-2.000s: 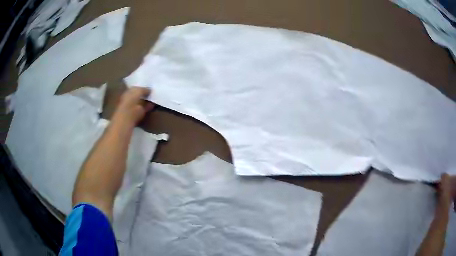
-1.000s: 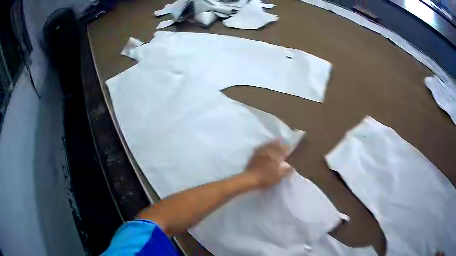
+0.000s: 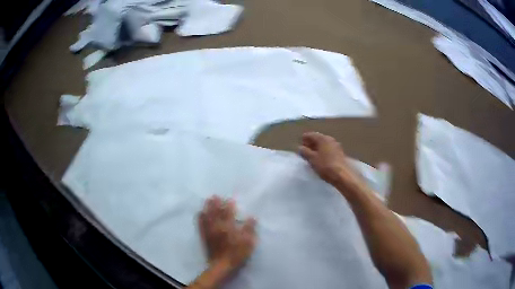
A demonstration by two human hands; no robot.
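Note:
A large white pattern piece (image 3: 192,186) lies near the table's left edge. Another white piece with a curved cut-out (image 3: 214,84) lies at its far side; their shared border is hard to make out. My left hand (image 3: 227,232) rests on the near large piece, palm down with fingers spread. My right hand (image 3: 322,153) is at that piece's far right edge, fingers curled on the paper edge; it is slightly blurred. A raised corner (image 3: 383,178) shows behind my right forearm.
A loose heap of white and grey papers (image 3: 138,22) lies at the far left. A curved white piece (image 3: 463,169) and a notched piece (image 3: 435,242) lie on the right. More white sheets (image 3: 474,65) lie along the far right edge of the brown table (image 3: 339,28).
My left hand has moved from the piece's right edge to its middle and lies flat. My right hand has come in at the edge. The view has shifted.

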